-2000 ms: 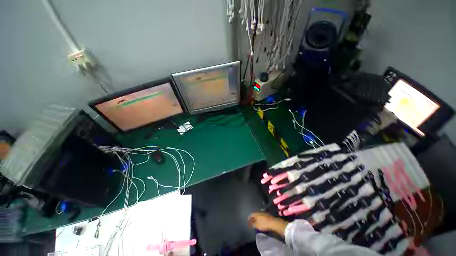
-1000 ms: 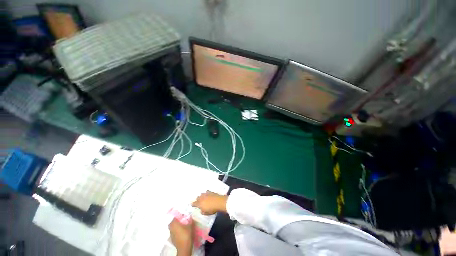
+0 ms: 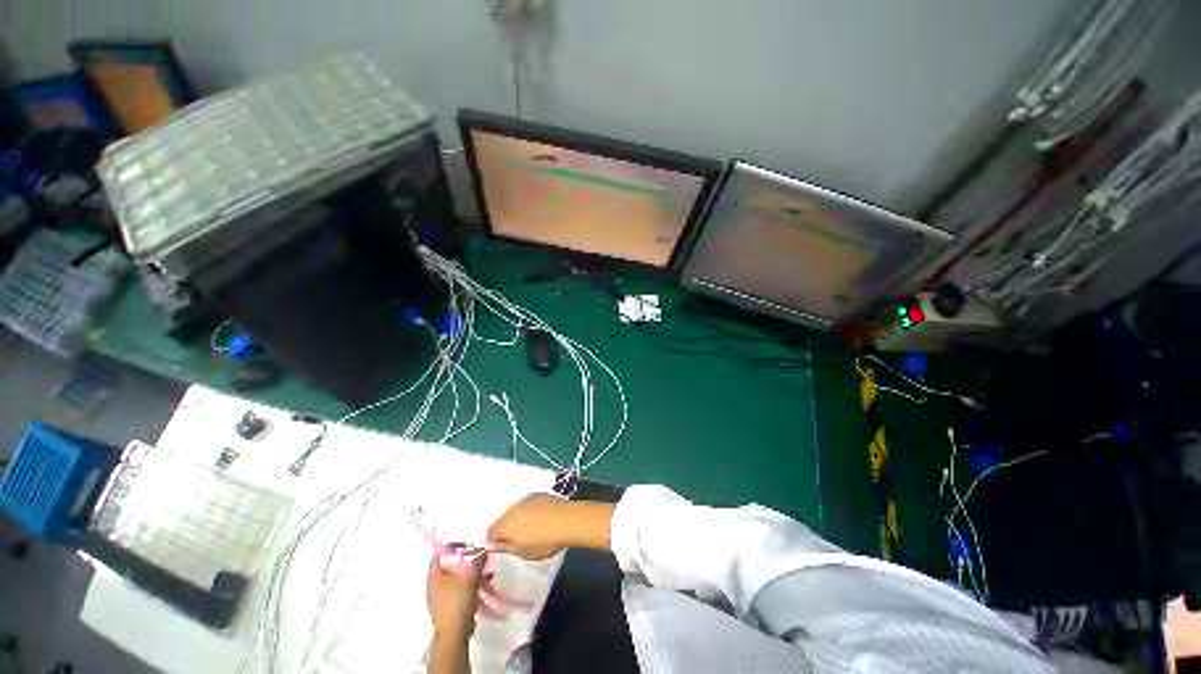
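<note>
My left hand holds a pink-strapped watch over the right part of the white side table. My right hand reaches in from the right in a white sleeve, its fingertips closed on a thin white cable end at the watch. The fingers hide the exact contact. Another pink strap shows just beside and below my hands. White cables run from the computer tower across the table.
Stacked clear trays top the black computer tower. Two monitors stand behind the green bench. A mouse, a tray at left and a blue basket also show.
Since two seconds ago the view has swung left, away from the bunched black-and-pink bands. Both hands are now together at the pink watch. Over the last second they have shifted slightly left.
</note>
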